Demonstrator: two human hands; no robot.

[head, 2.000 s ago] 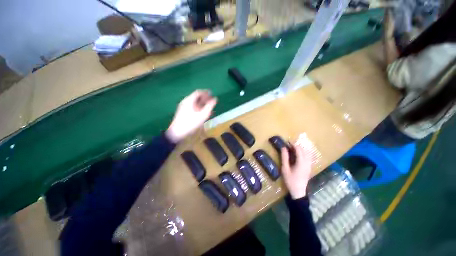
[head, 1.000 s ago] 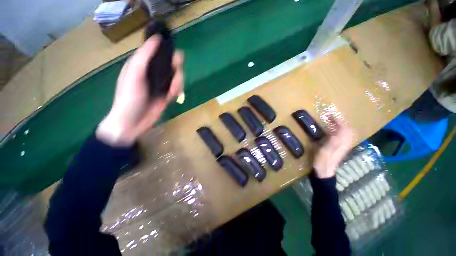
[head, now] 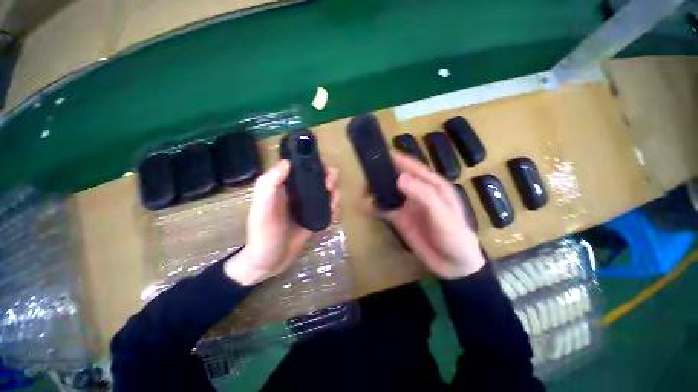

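Observation:
My left hand (head: 274, 222) holds a narrow black part (head: 308, 187) upright, with a round glossy spot near its top end. My right hand (head: 438, 218) holds another long black part (head: 373, 157), its lower end by the thumb and fingers. The two parts are apart, side by side. Three thicker black cases (head: 194, 170) stand in a row at the far end of the clear blister tray (head: 229, 233), left of my left hand. Loose black parts (head: 465, 141) lie in rows right of and partly behind my right hand; some have glossy faces (head: 494, 200).
The green conveyor belt (head: 367, 65) runs beyond the cardboard-covered bench (head: 589, 138), with white scraps on it. A white metal post (head: 612, 38) stands far right. Stacked clear trays (head: 34, 268) are at left. A tray of white parts (head: 555, 298) and a blue stool (head: 650, 237) are lower right.
My left hand has come down from over the belt with a black part. My right hand has moved left from the glossy part and now holds a black part. The view has swung left, showing the cases.

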